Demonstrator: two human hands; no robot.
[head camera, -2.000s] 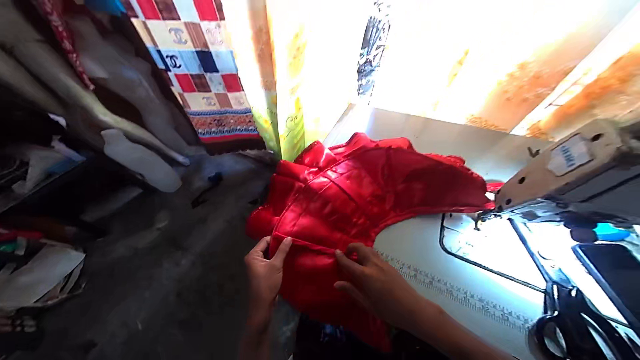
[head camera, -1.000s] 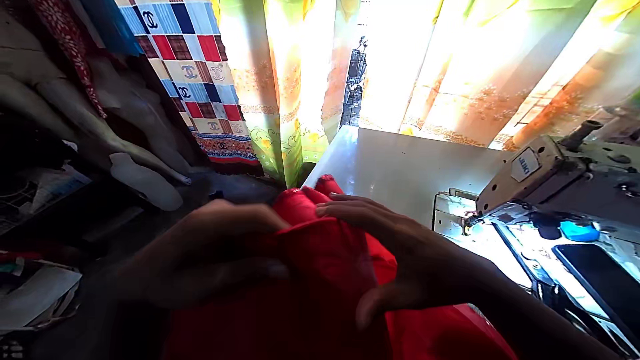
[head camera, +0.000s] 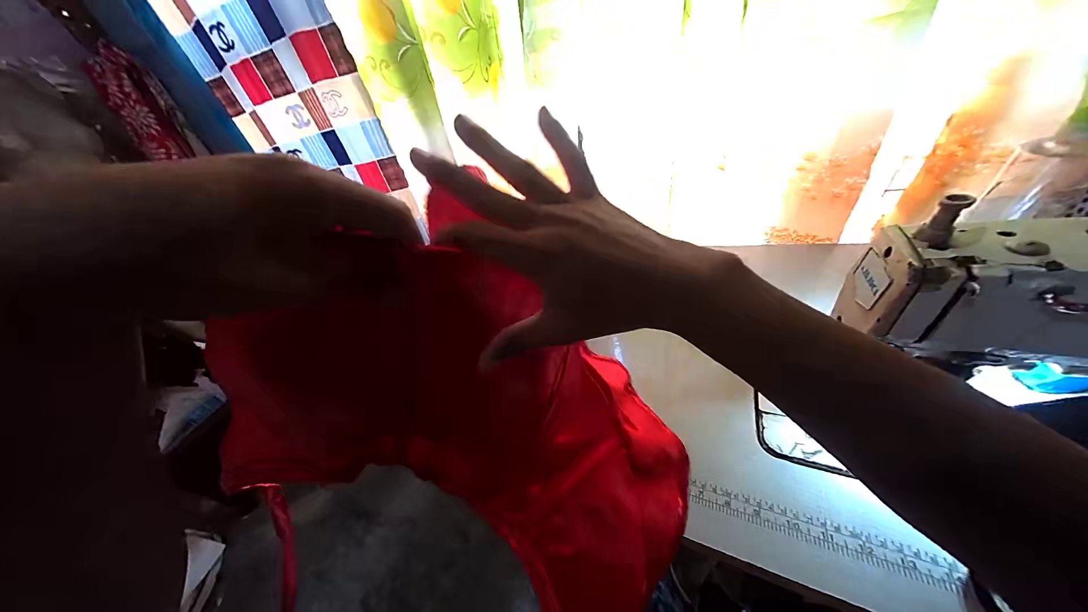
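Observation:
Red satin fabric, apparently part of a garment (head camera: 595, 459), hangs in front of me, with a thin red strap dangling at its lower left. My left hand (head camera: 340, 229) is at its top edge, dark and blurred, fingers bent over the cloth as if gripping it. My right hand (head camera: 544, 229) lies against the upper part of the fabric with its fingers spread wide and the thumb pointing down and left. Whether the right hand's fingertips pinch any cloth is not visible; they look apart.
To the right, a sewing machine (head camera: 977, 280) stands on a white table (head camera: 731, 442) with a printed ruler scale along its front edge. A blue item (head camera: 1050, 378) lies beneath the machine arm. Bright curtains (head camera: 476, 59) hang behind, with a checkered cloth (head camera: 297, 93) at left.
The red fabric lay partly on the table two seconds ago and is now held up, hanging down. My right hand has opened, its fingers spread. The view has shifted closer to the curtains.

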